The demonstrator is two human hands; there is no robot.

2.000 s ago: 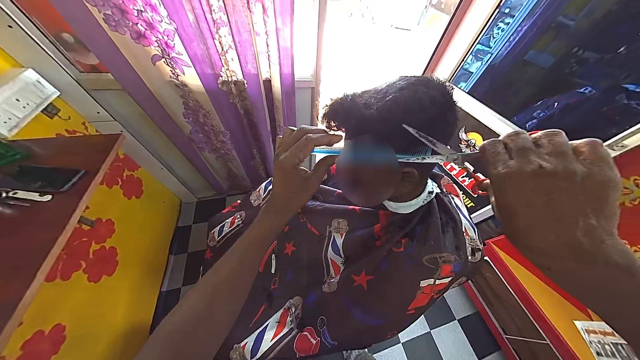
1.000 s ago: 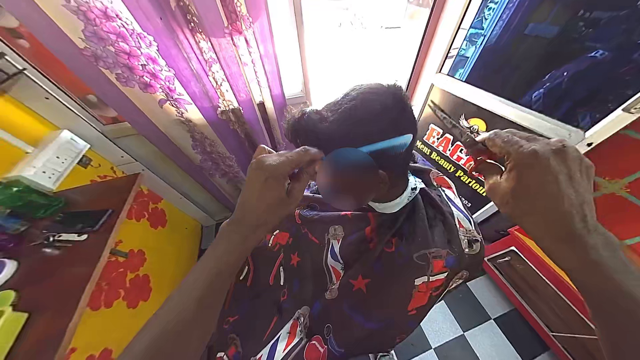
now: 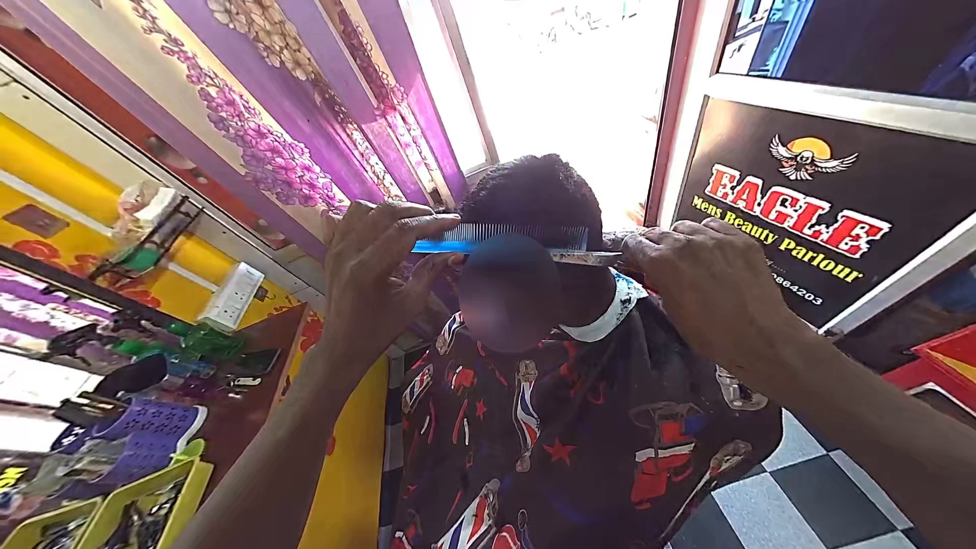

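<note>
A seated person with short dark hair [image 3: 534, 187] wears a white neck strip [image 3: 610, 316] and a dark barber's cape [image 3: 564, 427] printed with barber poles. My left hand [image 3: 389, 267] grips one end of a blue comb [image 3: 450, 246], held level across the side of the head with its teeth up in the hair. At the right, my right hand [image 3: 686, 259] holds scissors [image 3: 587, 258], whose blades lie along the comb; whether the blades are apart I cannot tell. My right fingers cover the scissors' handles.
A counter [image 3: 259, 343] at the left carries a purple basket [image 3: 152, 438], yellow-green trays [image 3: 191, 488] with tools, and a power strip [image 3: 231, 296] above. Floral curtains [image 3: 274, 99] hang behind. A door with a dark sign [image 3: 808, 191] stands at the right, a red drawer unit [image 3: 938, 366] below it.
The comb, tilted in the hair a second ago, now lies level. My right hand has brought the scissors from away from the head back against the comb. The view has shifted.
</note>
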